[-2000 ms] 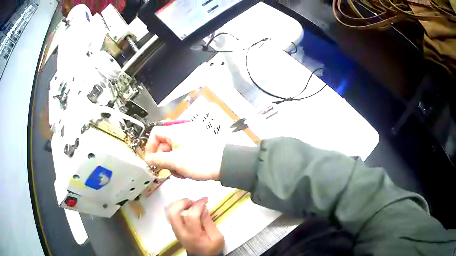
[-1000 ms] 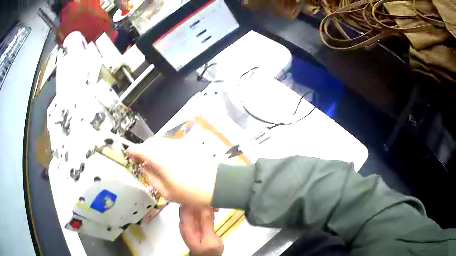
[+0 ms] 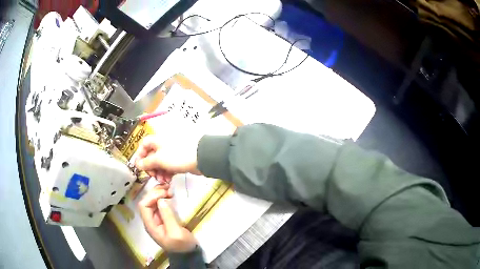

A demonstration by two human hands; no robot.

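Observation:
The white sewing machine head [image 3: 87, 178], with a blue emblem and red button, stands at the left. My right hand [image 3: 171, 152], in a green sleeve, has its fingertips pinched beside the needle area [image 3: 129, 160]. My left hand [image 3: 163, 218] is just below, thumb and fingers drawn together, its tips close to my right fingertips. A thin dark strand [image 3: 187, 185], apparently thread, shows over the paper below my right hand. What either hand pinches is too small to tell.
Yellow warning plate [image 3: 138, 137] and pink stick [image 3: 153, 115] are beside the needle area. Dark snips [image 3: 217, 109] lie on the taped paper [image 3: 181, 113]. A black cord [image 3: 223, 50] loops across the white table [image 3: 316, 100]. A screen [image 3: 142, 10] stands behind; brown cloth [image 3: 452, 18] is upper right.
My right hand has come down from the machine head's front, uncovering the yellow plate and pink stick. My left hand has risen toward it and their fingertips are now close. The view has shifted.

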